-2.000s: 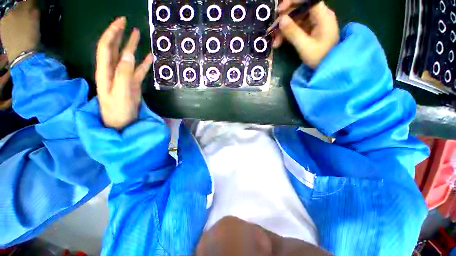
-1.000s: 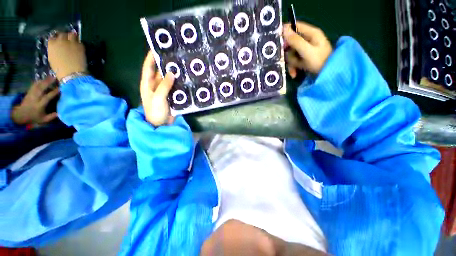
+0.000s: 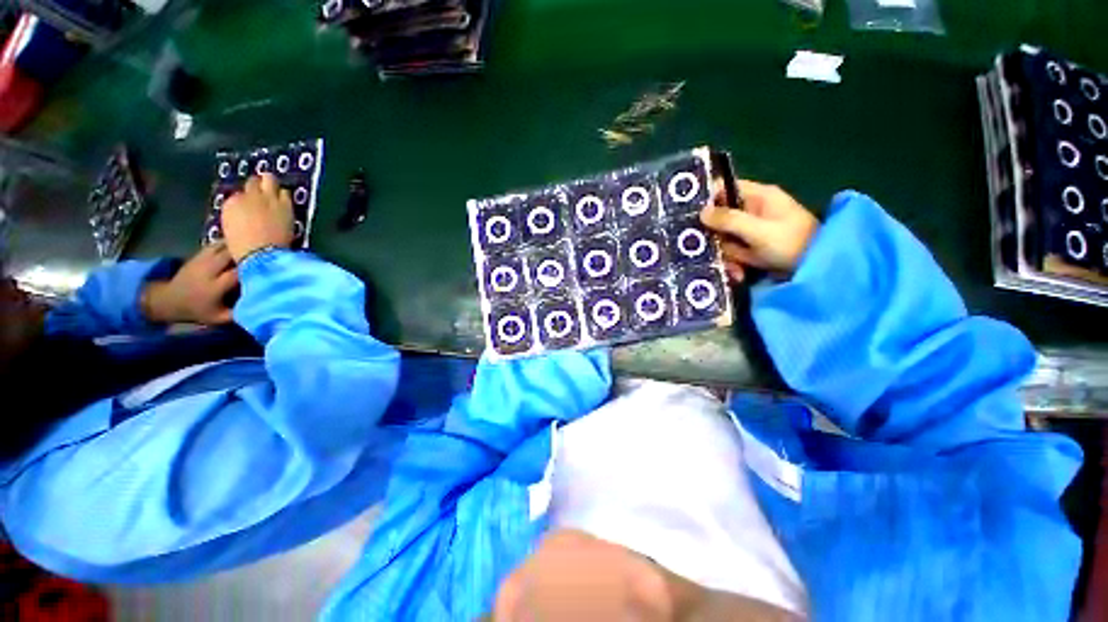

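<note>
The sheet of black squares with white rings (image 3: pixel 595 261) is held up, slightly tilted, above the bench edge. My right hand (image 3: pixel 768 231) is at its right edge, with the thumb against that edge. A slim black tool, likely tweezers (image 3: pixel 727 180), stands up from the fingers of that hand. My left hand is hidden behind the sheet; only its blue sleeve shows below the sheet's lower edge.
A stack of ringed sheets (image 3: pixel 1033 182) lies at the right and a second stack (image 3: pixel 425 34) at the far side. Gold-brown slivers (image 3: pixel 644 112) and a white scrap (image 3: pixel 814 66) lie beyond my sheet. A neighbouring person's hand (image 3: pixel 258 219) is on another sheet.
The view has shifted to show more of the bench. The sheet was lifted off the mat by my left hand, which is now hidden behind it. My right hand has come to its edge.
</note>
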